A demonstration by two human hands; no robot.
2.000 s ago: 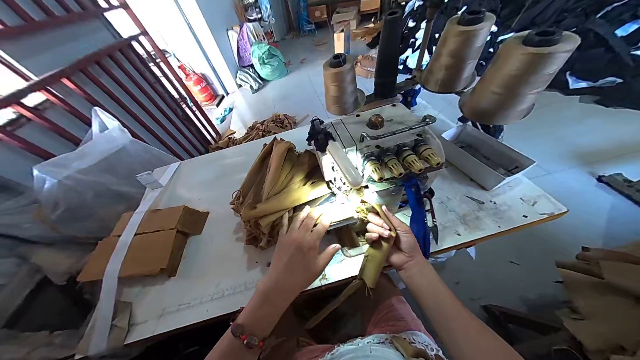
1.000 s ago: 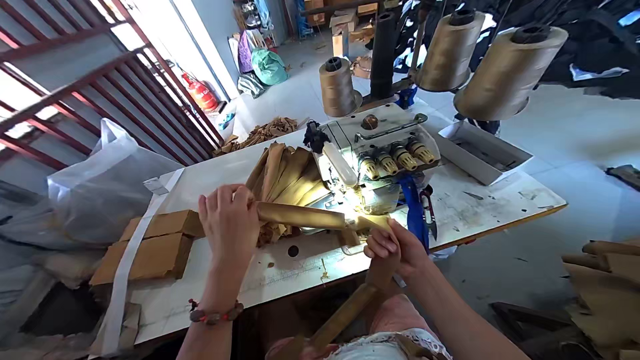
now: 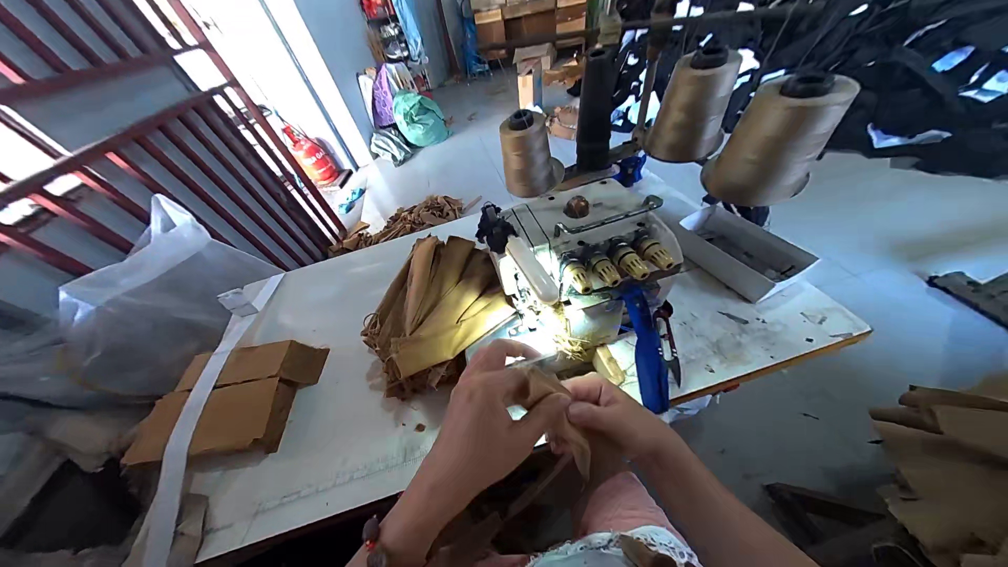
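My left hand (image 3: 504, 402) and my right hand (image 3: 618, 417) meet in front of the overlock sewing machine (image 3: 598, 236), pinching a piece of brown fabric (image 3: 579, 441) between their fingers. Part of the cloth hangs down over my lap. The machine's lamp lights the needle area just beyond my fingers. A pile of sewn brown fabric pieces (image 3: 441, 307) lies on the table left of the machine. Thread snips (image 3: 668, 339) and a blue strap (image 3: 647, 354) are at the machine's right front. Large tan thread cones (image 3: 526, 153) stand behind it.
A folded cardboard piece (image 3: 228, 402) and a white strip (image 3: 193, 417) lie on the left of the white table (image 3: 315, 480). A white open box (image 3: 744, 256) sits at the right. A plastic bag (image 3: 157, 299) stands at far left, brown fabric (image 3: 945, 472) at lower right.
My left hand has moved right from the strip it held out at the machine's left, and joins my right hand. Both hands and the fabric are now nearer to me, off the needle area.
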